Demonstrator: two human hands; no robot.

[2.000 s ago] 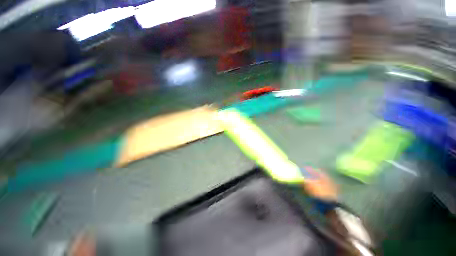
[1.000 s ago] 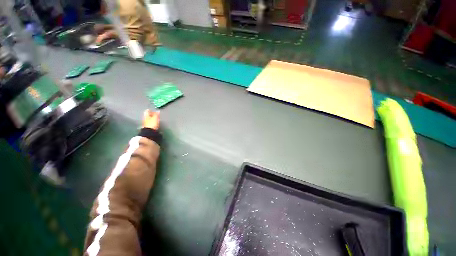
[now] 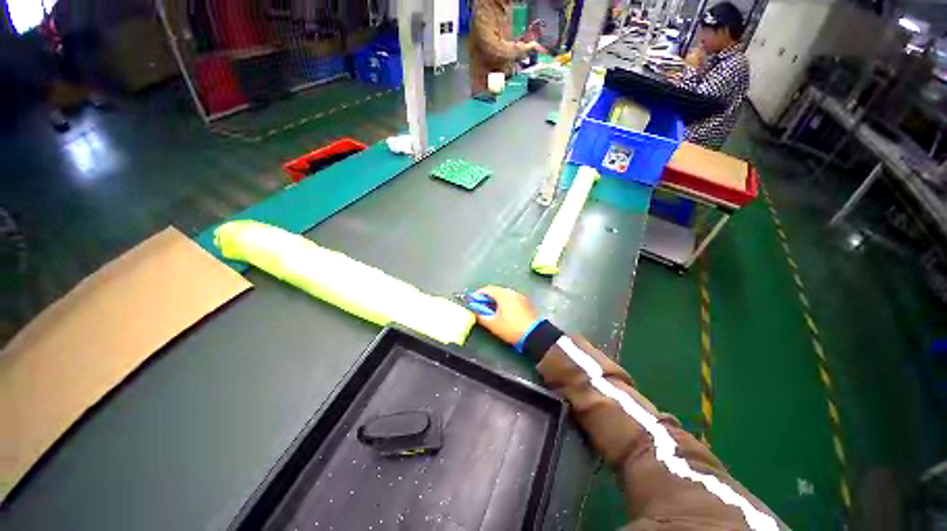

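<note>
My right hand (image 3: 505, 315) is closed around the blue-handled cutters (image 3: 478, 303), near the end of the long yellow-green wrapped roll (image 3: 343, 280). A blue band shows at its wrist. My left hand is out of the picture. The black tray (image 3: 389, 344) lies nearest me, with the black brush (image 3: 401, 431) and small pale clippings in it. A green circuit board (image 3: 460, 174) lies on the belt beyond my right hand.
A cardboard sheet (image 3: 114, 337) lies at the left. A shorter yellow-green roll (image 3: 566, 223), a metal post (image 3: 570, 114) and a blue crate (image 3: 625, 140) stand further along. Two people are down the line. A red bin (image 3: 324, 159) is beyond the far edge.
The view has swung from the left part of the belt to the right. The left hand, reaching near a board a second ago, has left the picture. The right hand with cutters is now clear.
</note>
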